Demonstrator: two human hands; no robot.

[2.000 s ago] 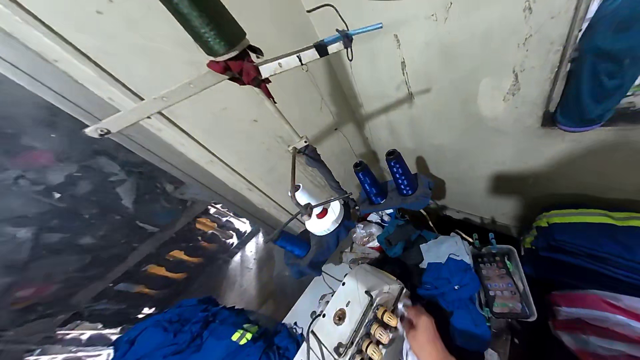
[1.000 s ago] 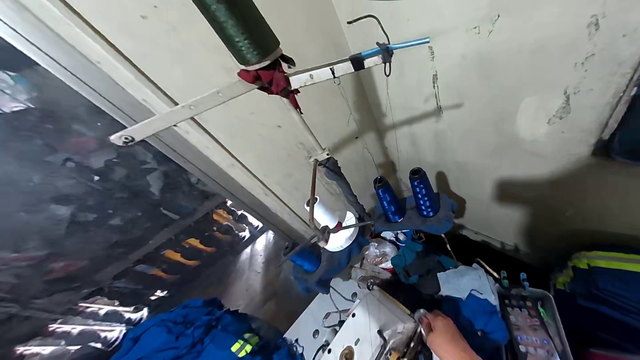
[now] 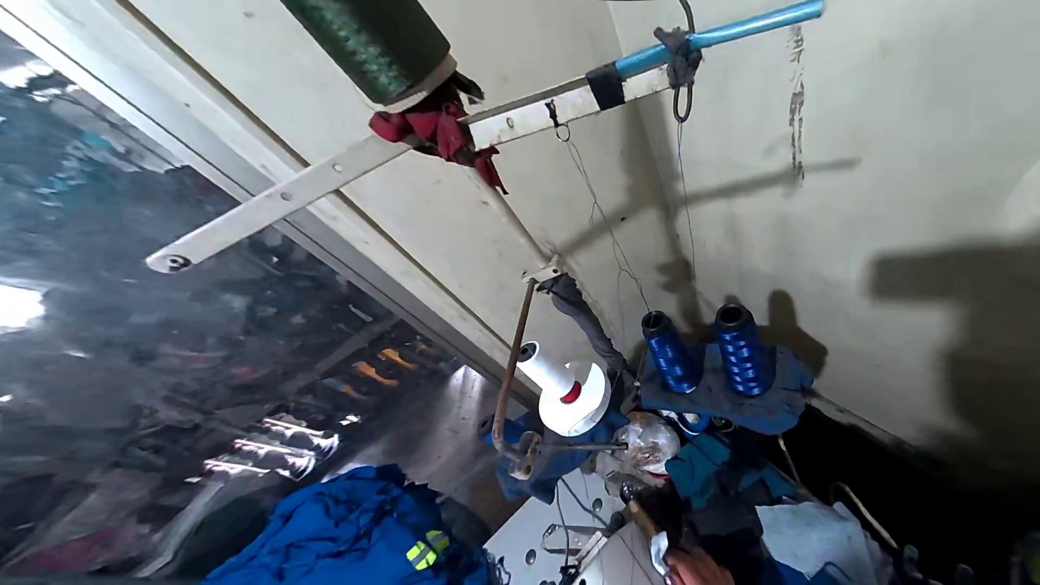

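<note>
At the bottom edge of the head view, my right hand [image 3: 697, 566] is partly cut off, its fingertips beside the white sewing machine head [image 3: 621, 559] and touching a small white piece [image 3: 659, 552]. Whether the fingers grip it is not clear. My left hand is out of view. Two blue thread cones [image 3: 743, 357] stand on a cloth-covered holder behind the machine, with thin threads rising to a wire loop on the stand's crossbar [image 3: 561, 114]. A white thread cone [image 3: 548, 374] sits left of them. A large green thread cone [image 3: 374, 49] is at the top.
A heap of blue fabric [image 3: 349, 528] with a yellow-green reflective patch lies left of the machine. Cloth scraps [image 3: 821, 532] and a clear plastic bag [image 3: 650, 443] lie to its right and behind. A rusty bent rod [image 3: 513, 366] stands by the wall [image 3: 918, 122].
The view has tilted upward, so the machine and my right hand now sit lower and are more cut off. The tray with a phone, seen earlier at the right, is no longer plainly visible.
</note>
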